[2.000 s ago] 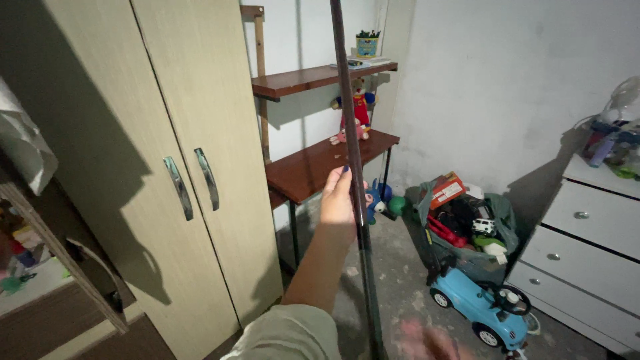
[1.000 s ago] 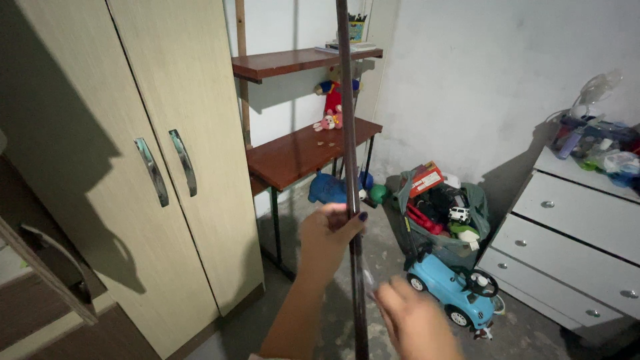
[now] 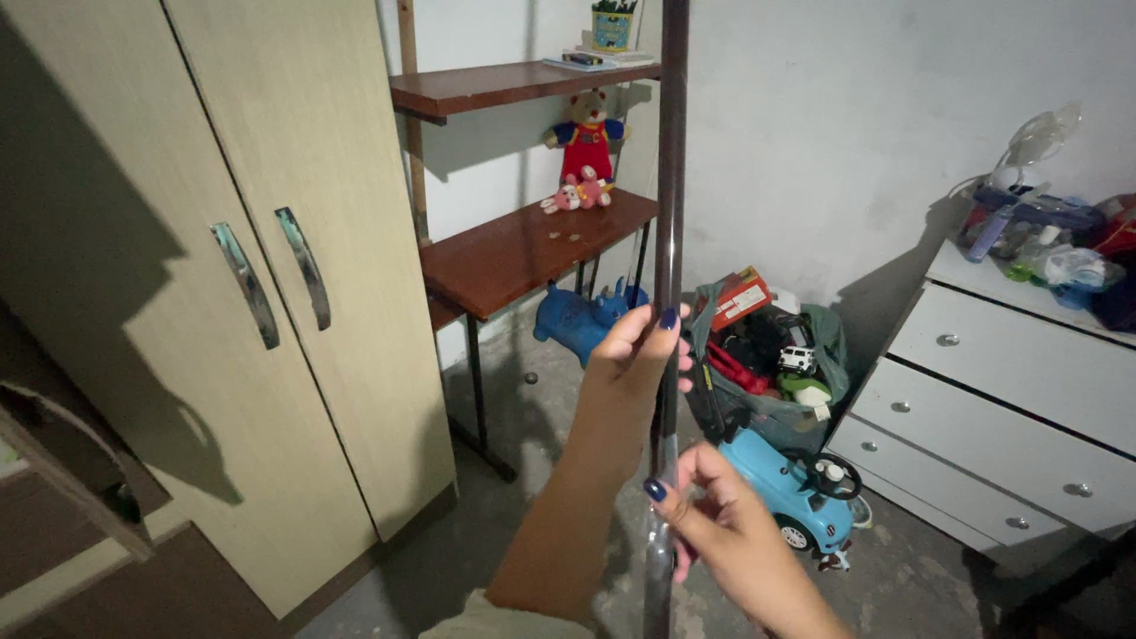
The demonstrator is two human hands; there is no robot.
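Observation:
A long, dark, glossy pole point(image 3: 672, 177) stands almost upright in front of me and runs out of view at top and bottom. My left hand point(image 3: 635, 355) is wrapped around it near the middle of the view, thumb on the near side. Lower down, my right hand point(image 3: 710, 515) grips the same pole between thumb and fingers. The stretch of pole beside and below my right hand looks lighter and shinier, as if under clear plastic; its lower end is out of view.
A cream wardrobe point(image 3: 311, 399) is at left. Behind the pole are a brown wooden desk point(image 3: 532, 248) with plush toys, a shelf point(image 3: 532, 80) and a blue inflatable toy point(image 3: 568, 324). A toy-filled bin point(image 3: 825, 346), a blue ride-on car point(image 3: 763, 470) and a white dresser point(image 3: 967, 399) stand at right.
My right hand, blurred and off the pole two seconds ago, is now closed around it below my left hand. My left hand stays on the pole.

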